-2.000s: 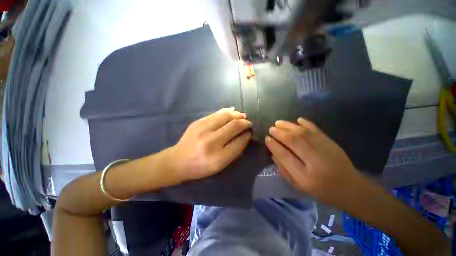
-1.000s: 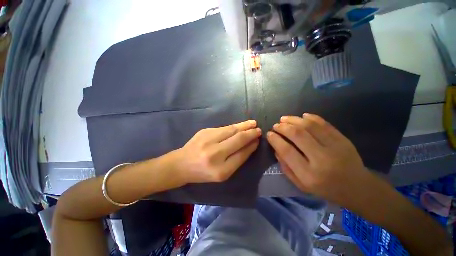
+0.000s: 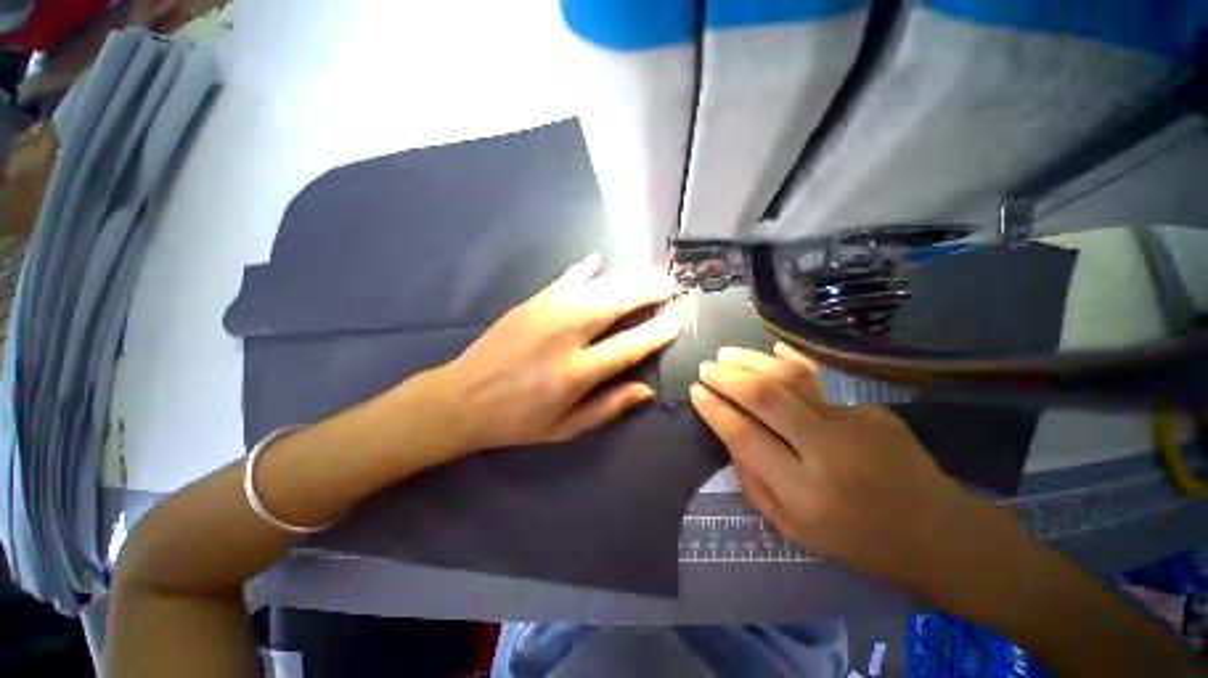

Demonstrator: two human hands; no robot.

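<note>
A dark grey garment panel (image 3: 384, 252) lies on the white table under the sewing machine (image 3: 795, 119), which has a white head with blue parts. My left hand (image 3: 543, 364) rests flat on the panel, its fingertips beside the needle area in the bright light. My right hand (image 3: 808, 464) lies on the panel just right of centre, fingertips bent down on the cloth near the left fingers. The hands do not touch. The needle area (image 3: 696, 272) is small and blurred. A ribbed grey part is mostly hidden behind a dark curved band.
A long bundle of pale grey cut pieces (image 3: 93, 291) lies at the left table edge. A ruler strip (image 3: 742, 540) runs along the front edge. A blue crate (image 3: 960, 649) is below at right. Yellow scissor handles (image 3: 1174, 450) show at the right rim.
The view has tilted, so more of the machine head shows and the needle area appears lower. My left fingers have moved up beside the needle area and are more spread. My right hand stays on the panel.
</note>
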